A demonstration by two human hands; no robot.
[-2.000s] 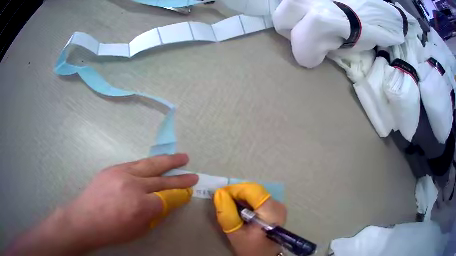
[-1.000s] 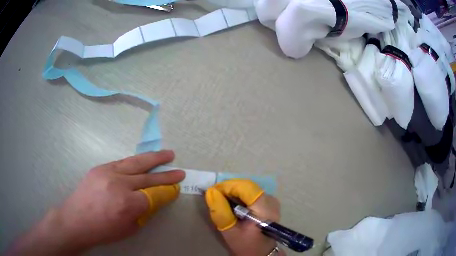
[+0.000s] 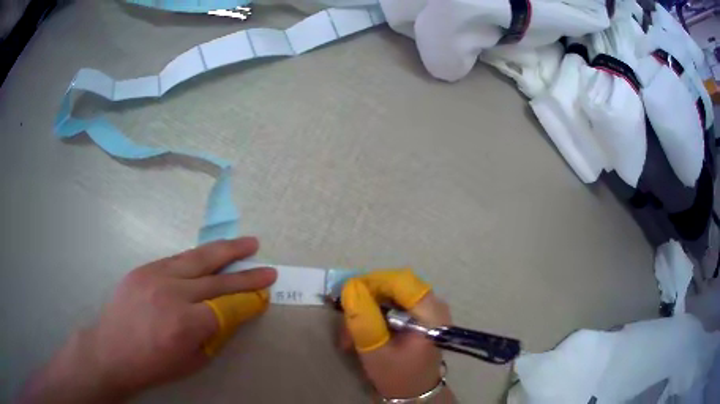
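The sticker strip (image 3: 209, 57) curls over the table, white labels on pale-blue backing; its near end lies flat between my hands. My left hand (image 3: 174, 296) rests on it with fingers stretched, a yellow finger cot on one finger. My right hand (image 3: 399, 331), with yellow cots on two fingertips, holds a black marker pen (image 3: 454, 339). The pen tip is by the right edge of the end label (image 3: 300, 286), which bears small dark handwriting. My right fingers cover part of the bare blue backing.
White strapped sheer bundles (image 3: 616, 118) with dark bands lie along the right side. White cloth (image 3: 608, 367) lies at the lower right. A small silver metal piece (image 3: 229, 12) is at the top edge. The beige-grey table (image 3: 379, 181) lies under everything.
The writing on the end label has grown longer. My right hand and the pen have shifted right relative to the label. The whole view has shifted a little, moving things left in the picture.
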